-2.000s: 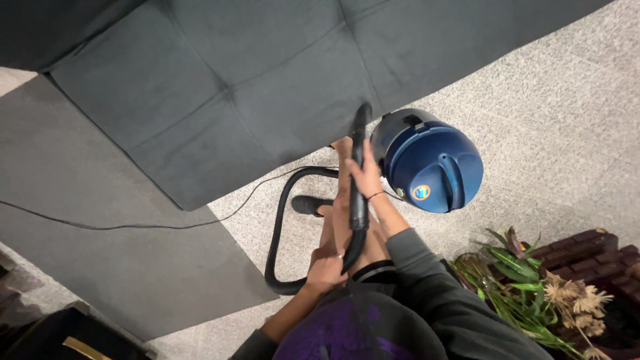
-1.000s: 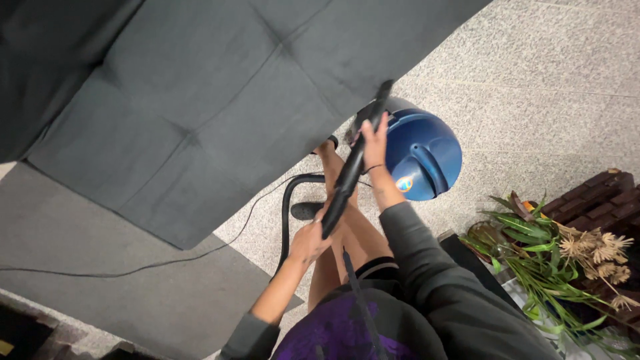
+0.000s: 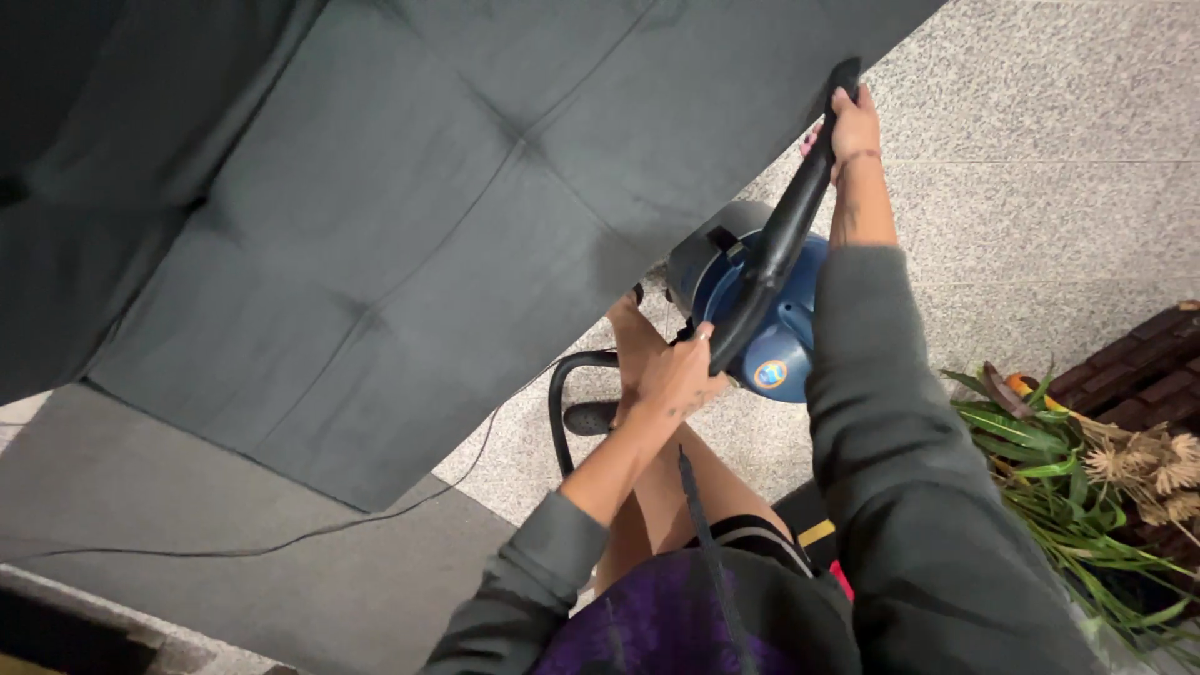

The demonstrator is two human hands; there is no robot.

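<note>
My right hand [image 3: 855,131] grips the upper part of a black plastic vacuum tube [image 3: 787,225], close to its flat nozzle tip [image 3: 847,70]. The tip lies at the edge of a grey upholstered sofa seat [image 3: 450,216]. Around the tube's lower end, my left hand [image 3: 677,377] is closed. Beneath the tube stands a blue and grey canister vacuum cleaner [image 3: 787,342], partly covered by it. A black hose [image 3: 557,412] curves on the floor left of my legs.
A thin black cable [image 3: 309,539] crosses a grey rug [image 3: 403,586] and runs toward the sofa's edge. At the right, a green plant with dried flowers [image 3: 1041,459] sits beside a dark brown brick-like structure [image 3: 1144,366]. Speckled tile floor [image 3: 1022,141] surrounds the vacuum.
Both hands have moved with the tube toward the right, and its tip now sits farther along the sofa's edge. My right arm is stretched out more.
</note>
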